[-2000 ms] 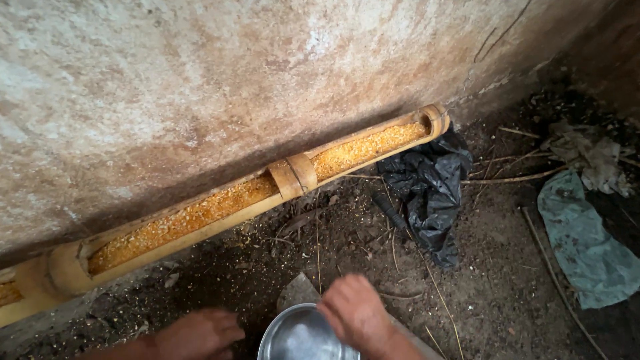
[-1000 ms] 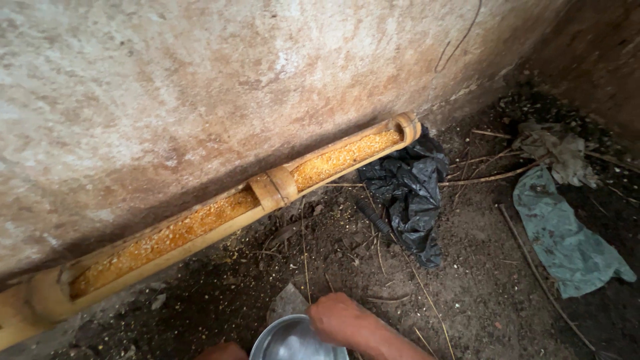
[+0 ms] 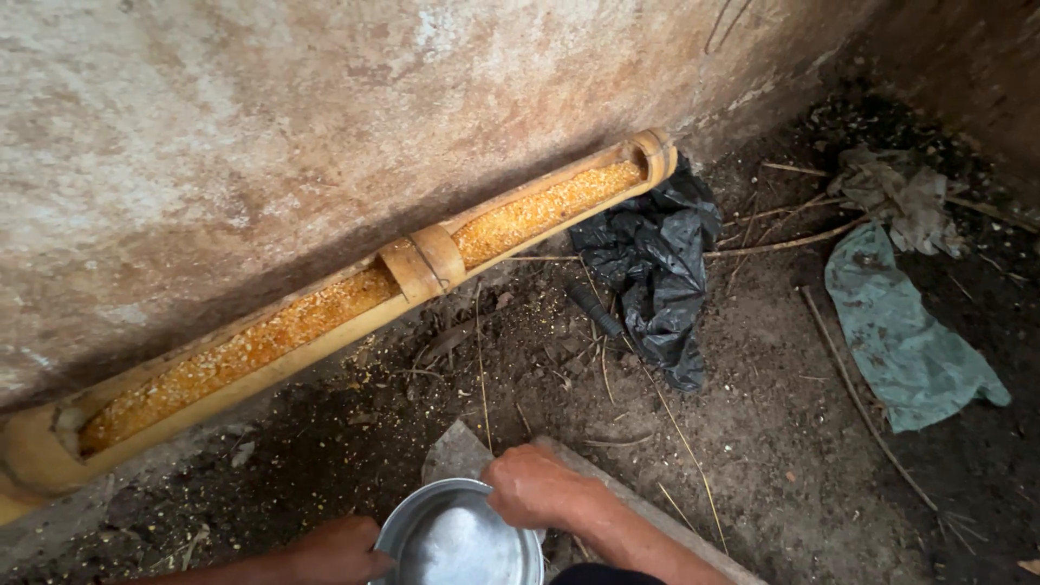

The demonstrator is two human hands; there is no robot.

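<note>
A round metal pan (image 3: 459,540) with a shiny, bare-looking bottom is at the lower middle. My right hand (image 3: 532,485) grips its upper right rim, the fingers curled over the edge. At its left side, my left hand (image 3: 345,552) holds the rim, partly cut off by the frame's bottom. Beyond the pan a split bamboo trough (image 3: 325,357) lies slanting along the wall. Crushed yellow grain (image 3: 252,353) fills its hollow sections, which are parted by an uncut band of bamboo (image 3: 422,262) with wire around it.
A crumpled black plastic bag (image 3: 662,268) lies under the trough's far end, beside a dark ribbed handle (image 3: 595,310). Farther right are a green plastic sheet (image 3: 906,341), a pale crumpled bag (image 3: 902,199) and thin sticks. A stained wall (image 3: 284,122) rises behind. Scattered grain dots the dirt floor.
Two seconds ago my left hand was apart from the pan, to its left; now it is at the rim. My right hand has closed on the upper right rim.
</note>
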